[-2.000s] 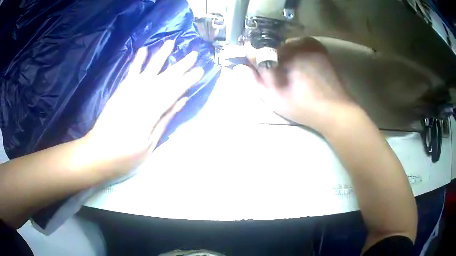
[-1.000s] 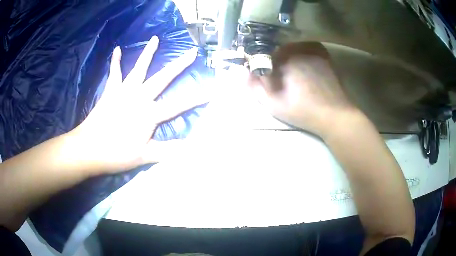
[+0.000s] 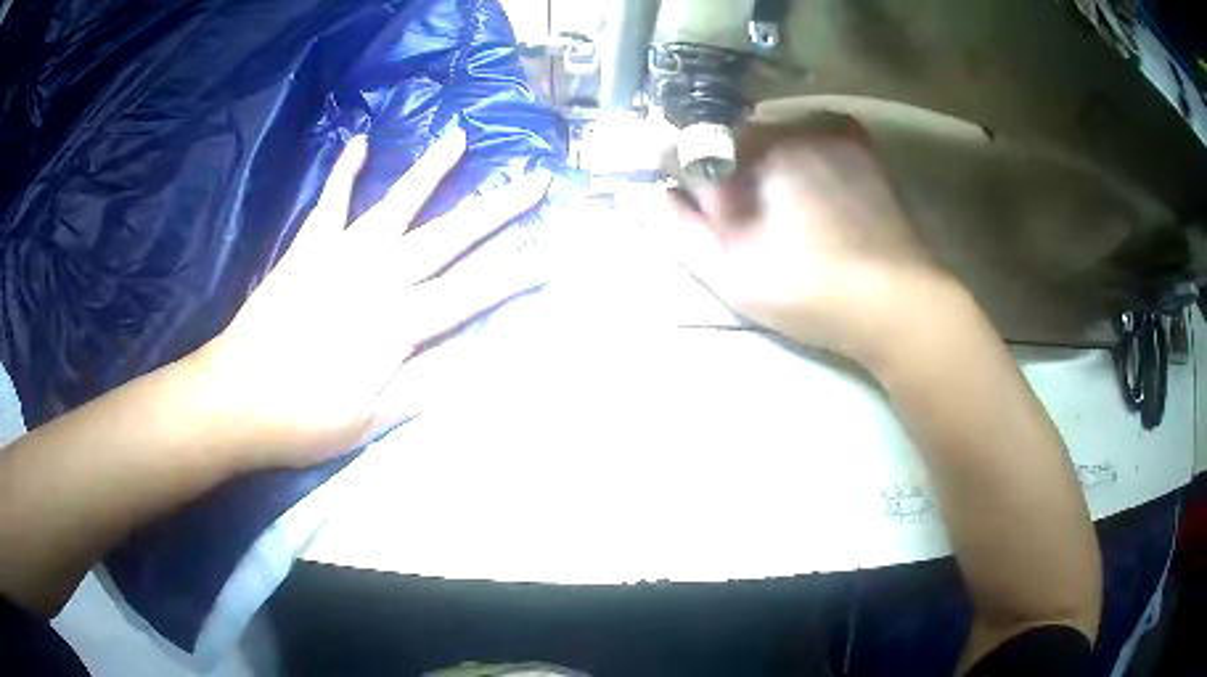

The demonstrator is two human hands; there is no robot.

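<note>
A glossy dark blue shell fabric panel [image 3: 146, 225] lies crinkled over the left of the table, its edge running to the presser foot and needle area [image 3: 616, 146]. A white backing layer [image 3: 258, 582] shows along its lower edge. My left hand [image 3: 357, 298] lies flat on the panel with fingers spread. My right hand [image 3: 794, 232] is bent beside the needle, just below the round dial with a pale knob [image 3: 706, 148]. Its fingertips are washed out by glare, so whether they pinch anything is hidden.
The pale sewing machine head [image 3: 953, 159] fills the top right. Dark looped scissors [image 3: 1144, 370] lie at the table's right edge. The white table [image 3: 635, 489] has a curved front edge. More blue fabric [image 3: 1138, 569] hangs at the lower right.
Since one second ago, my left hand has shifted slightly right and its fingers have come closer together. The blue panel has moved and puckers differently near the needle. My right hand stays almost in place.
</note>
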